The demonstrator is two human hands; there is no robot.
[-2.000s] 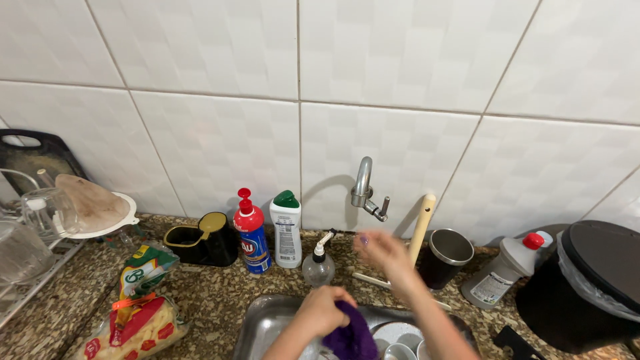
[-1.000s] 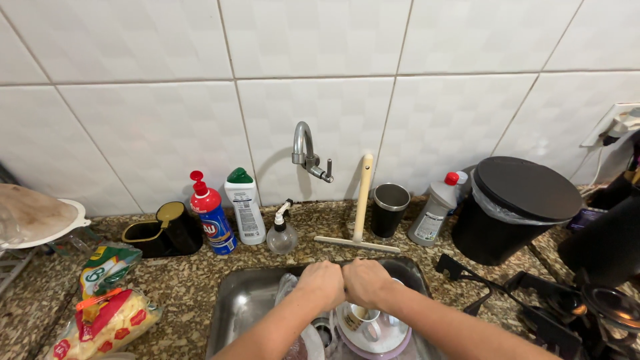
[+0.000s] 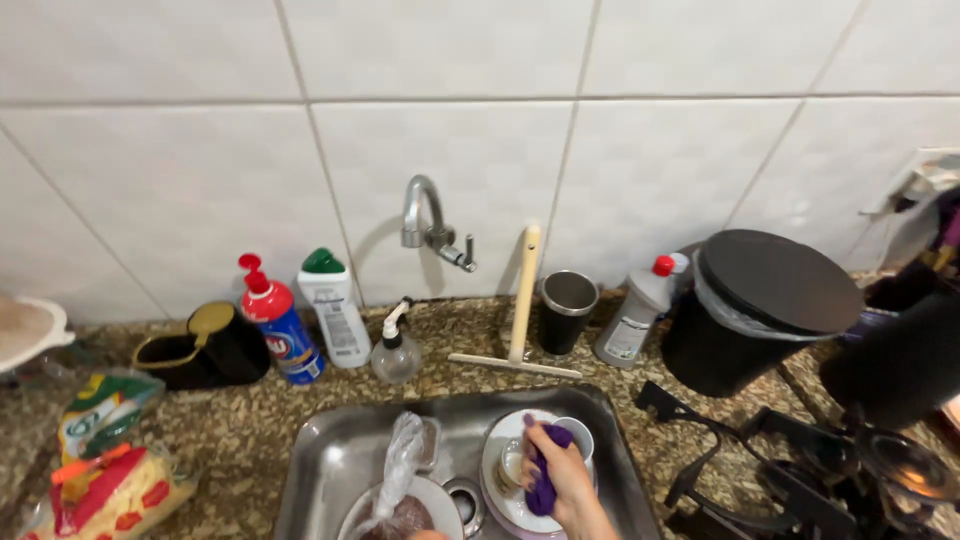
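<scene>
My right hand (image 3: 559,469) is closed on a bunched purple cloth (image 3: 546,472) above stacked plates (image 3: 499,439) in the steel sink (image 3: 322,450). White cups, one (image 3: 576,435) behind the hand and one (image 3: 510,466) to its left, are on the plates. Of my left hand (image 3: 429,535), only a little shows at the bottom edge, by a white bowl (image 3: 442,506); its grip is hidden. A knotted clear plastic bag (image 3: 401,457) with brownish contents lies in that bowl. A clear container (image 3: 430,442) sits behind it. The drain (image 3: 465,504) is between bowl and plates.
The faucet (image 3: 424,217) is on the tiled wall. Behind the sink stand a red-topped bottle (image 3: 281,322), a white bottle (image 3: 335,311), a spray bottle (image 3: 395,356), a squeegee (image 3: 525,300), a black cup (image 3: 566,315) and a grey bottle (image 3: 634,315). Right are a lidded bin (image 3: 720,345) and stove grates (image 3: 705,480).
My hands, close together over the sink one second ago, are now apart. The left has dropped to the bottom edge; the right shows the purple cloth over the plates.
</scene>
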